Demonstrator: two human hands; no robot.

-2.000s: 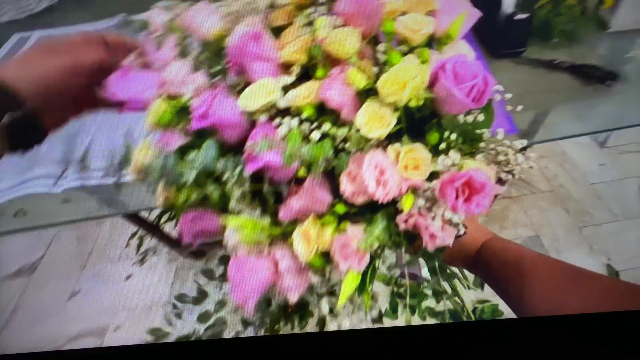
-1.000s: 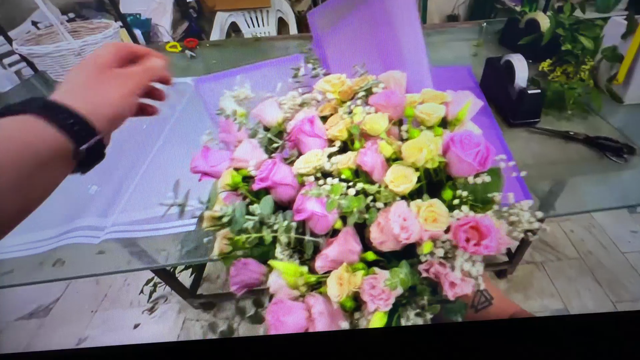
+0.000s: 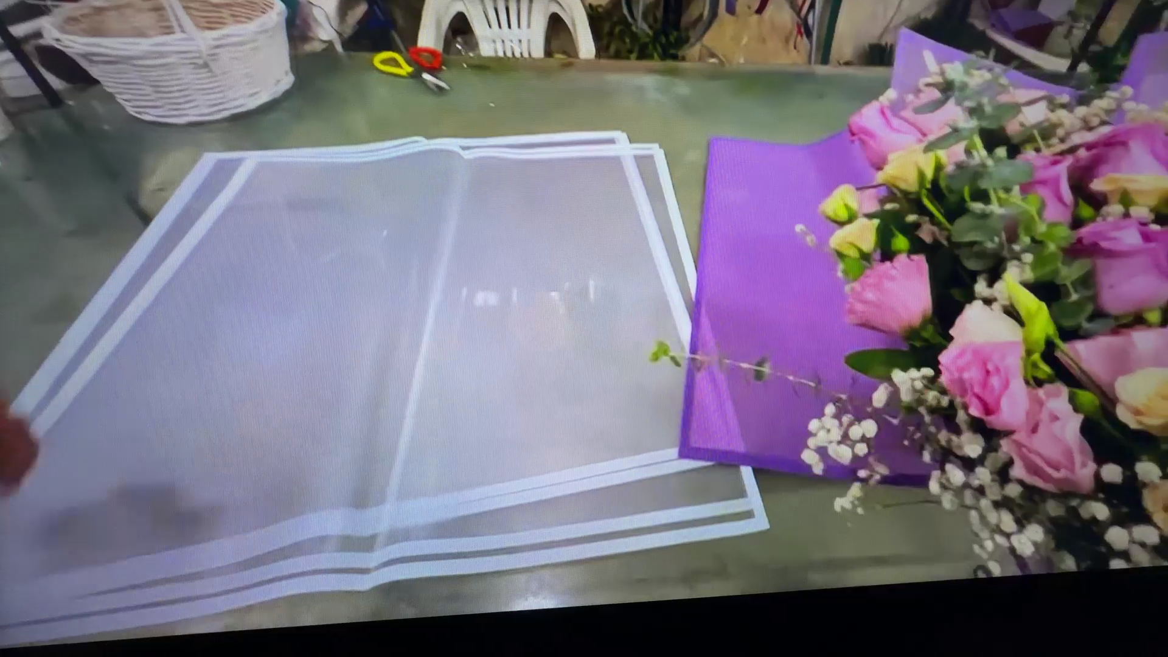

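Note:
At the left edge of the head view, only the blurred fingertips of my left hand [image 3: 16,449] show, by the left edge of the translucent white-bordered wrapping sheets [image 3: 310,365]; whether they pinch a sheet cannot be told. The sheets lie layered on the glass table with a crease down their middle. To their right, purple wrapping material [image 3: 776,301] lies under and behind a bouquet of pink, lilac and cream flowers [image 3: 985,365] with eucalyptus and white baby's breath. One thin leafy sprig reaches left over the purple wrap. My right hand is out of view.
A white wicker basket [image 3: 196,68] stands on the table [image 3: 730,91] at the back left. Scissors with red and yellow handles [image 3: 411,62] lie near the far edge. Beyond that edge is a white plastic chair [image 3: 506,26].
The view has swung left. My left hand, raised above the sheets a second ago, is now at the left edge near them. My right forearm, earlier beneath the bouquet, has left the view.

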